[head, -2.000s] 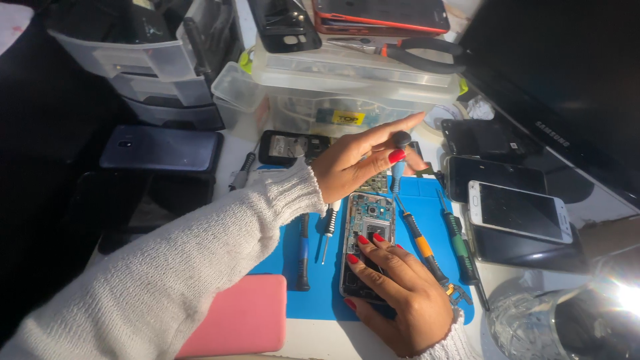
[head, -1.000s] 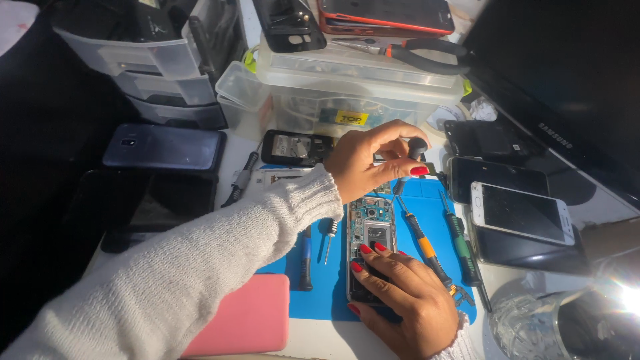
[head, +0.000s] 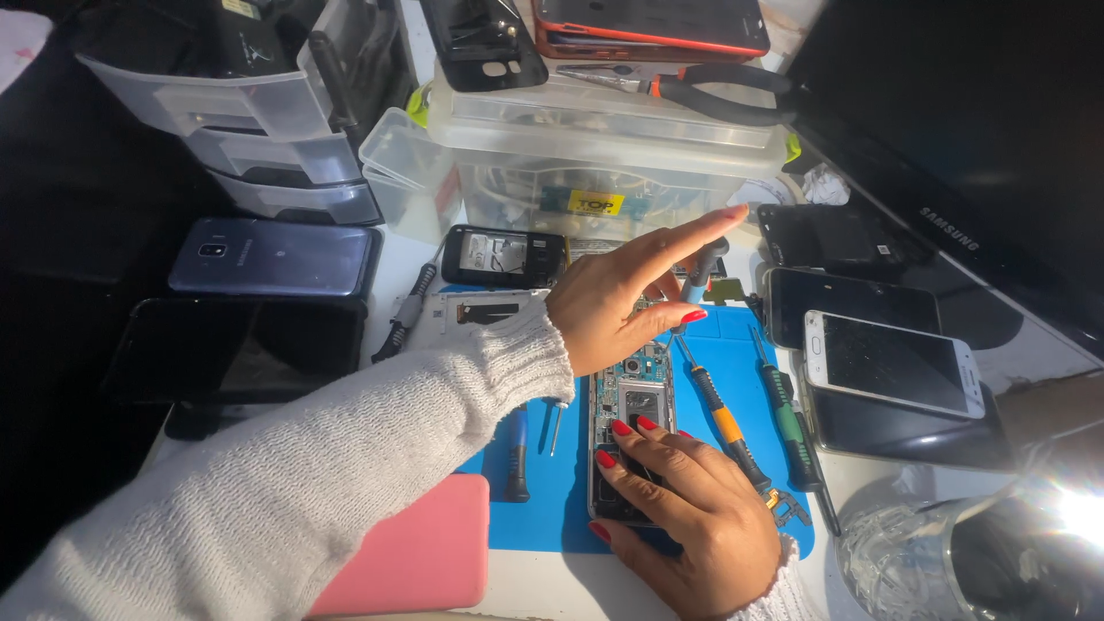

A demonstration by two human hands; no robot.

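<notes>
An opened smartphone with a bare circuit board (head: 634,366) lies on a blue repair mat (head: 552,517). My right hand (head: 699,509) rests flat on its lower half, fingers spread. Above the phone's top end, my left hand (head: 630,285) holds a small screwdriver (head: 694,289) with a dark cap and blue grip, between thumb and fingers, index finger extended. The screwdriver's tip is near the board's upper right edge; contact cannot be told. Beside the phone lie an orange-and-black screwdriver (head: 729,427), a green-and-black screwdriver (head: 789,423) and a blue-handled screwdriver (head: 517,457).
A pink phone case (head: 423,543) lies front left, several phones on both sides, including a white phone (head: 893,362). Behind stand a clear plastic box (head: 604,164) with pliers (head: 724,90) on top, and a drawer unit (head: 276,155). A monitor (head: 975,155) and a glass (head: 906,552) are at right.
My left index finger, bent over the screwdriver's cap a second ago, is now stretched out again. My right hand has stayed on the phone.
</notes>
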